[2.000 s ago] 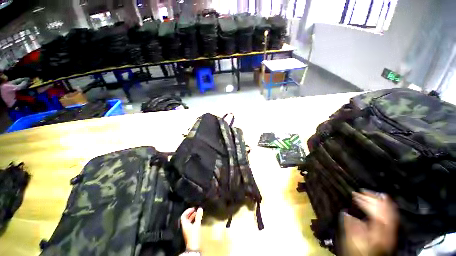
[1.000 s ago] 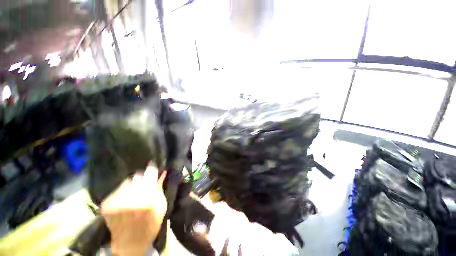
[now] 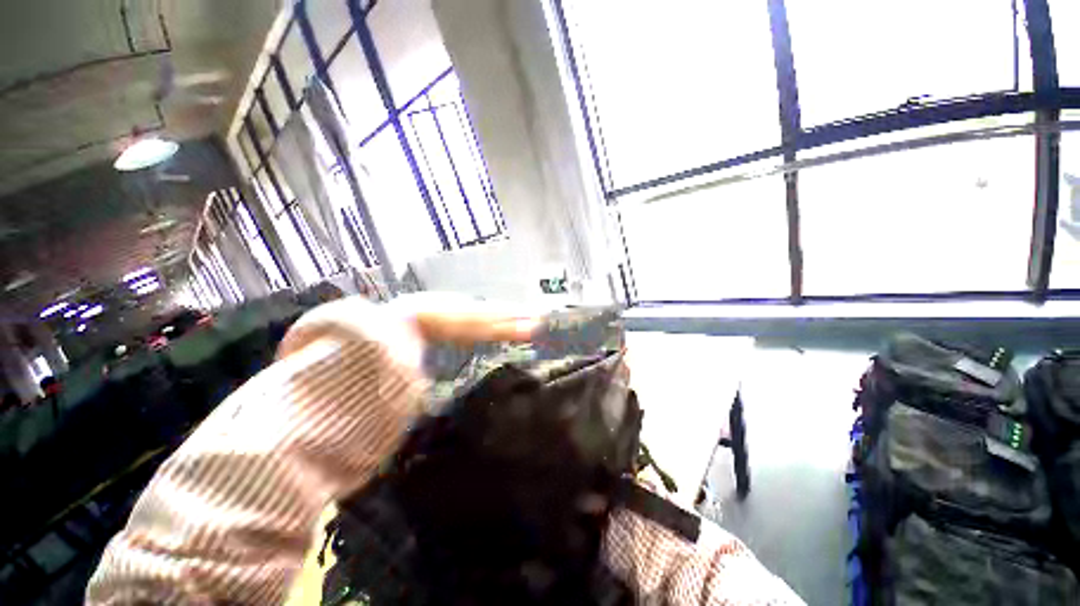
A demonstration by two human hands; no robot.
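Note:
Dark camouflage backpacks (image 3: 509, 474) fill the lower middle, very close to the camera and blurred. I cannot tell whether they are one or a pile. My left arm, in a striped light sleeve, reaches across from the left. My left hand (image 3: 480, 327) lies along the top edge of the backpacks; its fingers are blurred and their grip is unclear. My right sleeve shows at the lower right, beside the backpacks. My right hand is hidden. A black strap sticks out over the right sleeve.
More camouflage backpacks (image 3: 959, 468) with dark tags stand in rows at the right, beside blue edging. A thin dark upright object (image 3: 739, 444) shows over the pale floor. Large windows (image 3: 906, 213) stand ahead. Dark piles (image 3: 154, 408) run along the left.
The view has swung right and up, from the table towards the windows. The backpacks are now close in front, and my left hand has moved onto their top edge.

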